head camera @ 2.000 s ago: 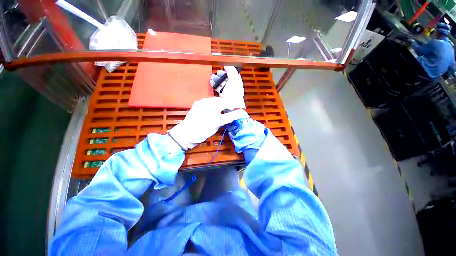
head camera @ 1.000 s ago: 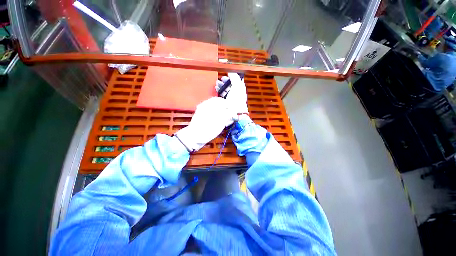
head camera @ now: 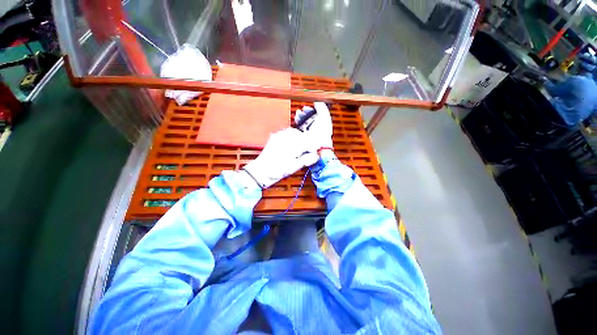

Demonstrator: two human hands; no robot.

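Note:
My left hand [head camera: 281, 157] is in a white knit glove and lies against my right hand near the wrist; its fingers are partly hidden. My right hand [head camera: 319, 128], also gloved, has its fingers curled around a small dark tool [head camera: 306, 118], perhaps side cutters. A red band edge shows at my right wrist. A thin blue cord [head camera: 300, 191] hangs from that wrist, with a coiled part [head camera: 252, 243] below the grate's front edge. Both hands are over the orange slotted grate [head camera: 350, 152], right of the red-orange sheet [head camera: 243, 118].
The clear shield hood's orange lower edge [head camera: 262, 91] crosses above the hands. A whitish crumpled bag [head camera: 186, 69] lies at the left rear. Green pieces [head camera: 160, 190] show in the left slots. Black crates [head camera: 543, 186] and a person in blue [head camera: 573, 98] are at the right.
The view has shifted, so the grate and hood appear lower and farther right. My left hand remains at my right wrist, and the dark tool stays in my right hand.

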